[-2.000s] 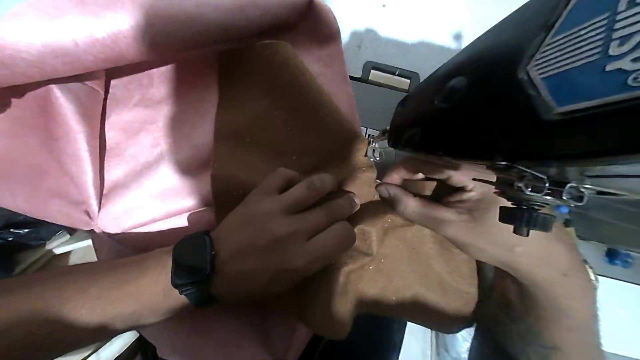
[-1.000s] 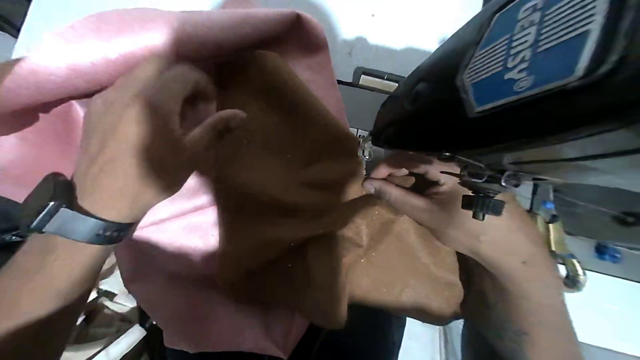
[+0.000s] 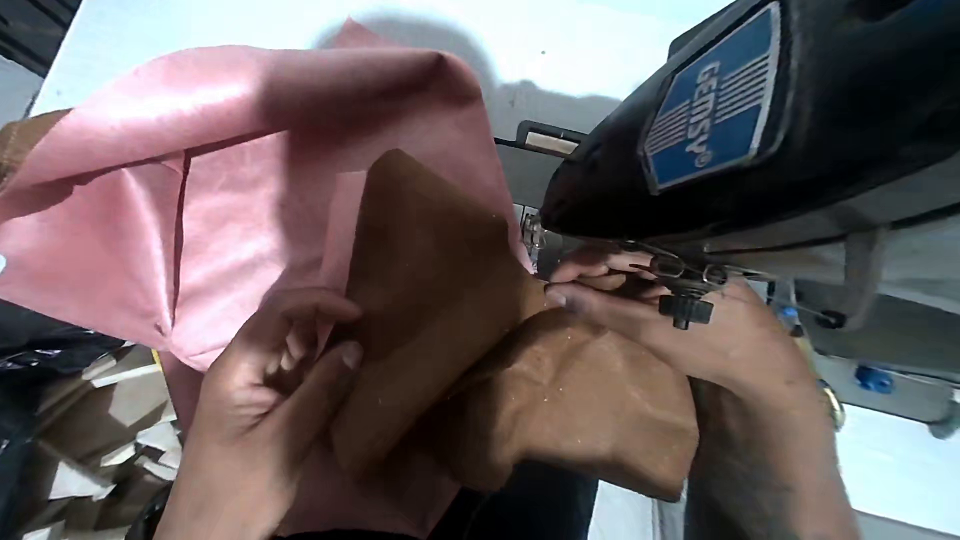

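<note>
Brown leather-like material (image 3: 435,277) lies over a large pink sheet of similar material (image 3: 240,217), which is folded and creased at the left. My left hand (image 3: 300,375) pinches the brown piece's left edge between thumb and fingers. Beside the presser foot (image 3: 534,231) of a black Gemsy sewing machine (image 3: 600,180), my right hand (image 3: 645,300) grips the brown piece's edge between thumb and forefinger. Part of that hand is hidden behind the machine's thread guides and black tension knob (image 3: 686,309). The needle cannot be made out.
The machine head fills the upper right, over a white table (image 3: 555,60). At the lower left are scraps of material (image 3: 112,427) and black plastic (image 3: 45,337). A small blue part (image 3: 874,379) lies at the right.
My left hand has left the brown piece's middle, passed over the pink sheet at the upper left, and come back down to the brown edge. My right hand remains by the presser foot.
</note>
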